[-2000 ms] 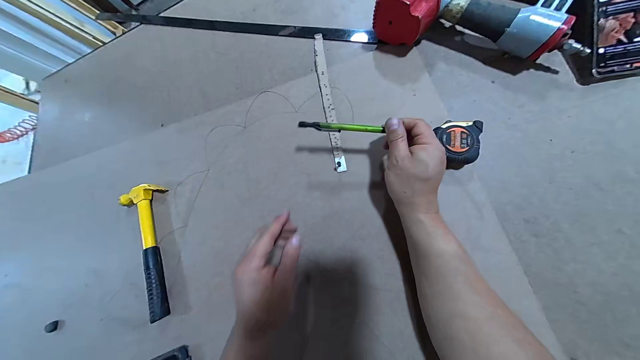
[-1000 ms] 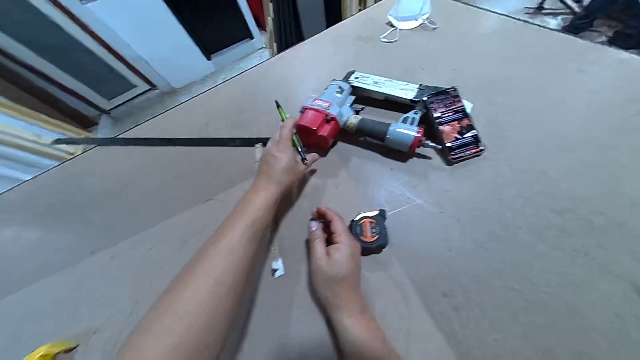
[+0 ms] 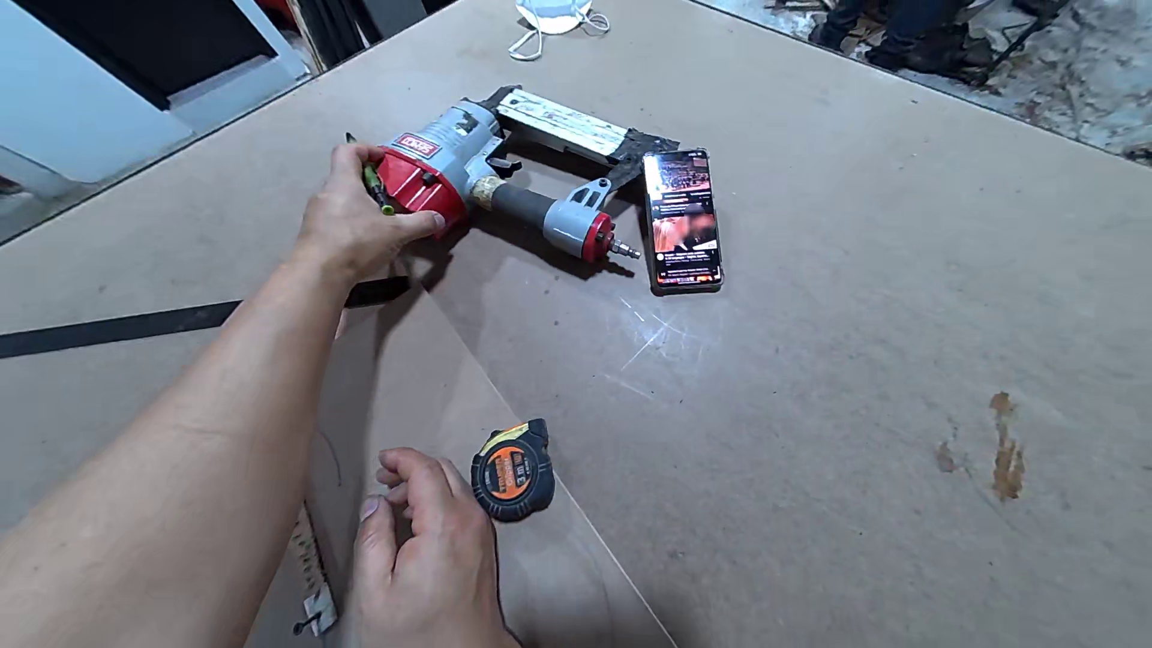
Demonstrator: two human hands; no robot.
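My left hand [image 3: 355, 211] reaches up and grips the red cap of a grey and red pneumatic nailer or stapler [image 3: 450, 148]. A slim green and black pen or pencil [image 3: 373, 184] is held in the same hand. Low in the view, my right hand [image 3: 427, 540] has loosely curled fingers and shows nothing held. Just right of its fingers, a black and orange tape measure [image 3: 513, 472] lies on the board. A short marked measuring strip [image 3: 310, 576] with a nail or screw at its end lies partly hidden beneath my left forearm.
A lit smartphone [image 3: 684, 220] lies right of the air tool. A dark flat strip [image 3: 117, 328] runs left under my forearm. A face mask [image 3: 555, 16] is at the far edge. The large board [image 3: 855, 360] bears brown stains; a person's legs [image 3: 909, 31] show beyond it.
The pen or pencil has gone from my right hand to my left. My left hand has moved up to the air tool, and my right hand down beside the tape measure. The view has swung right.
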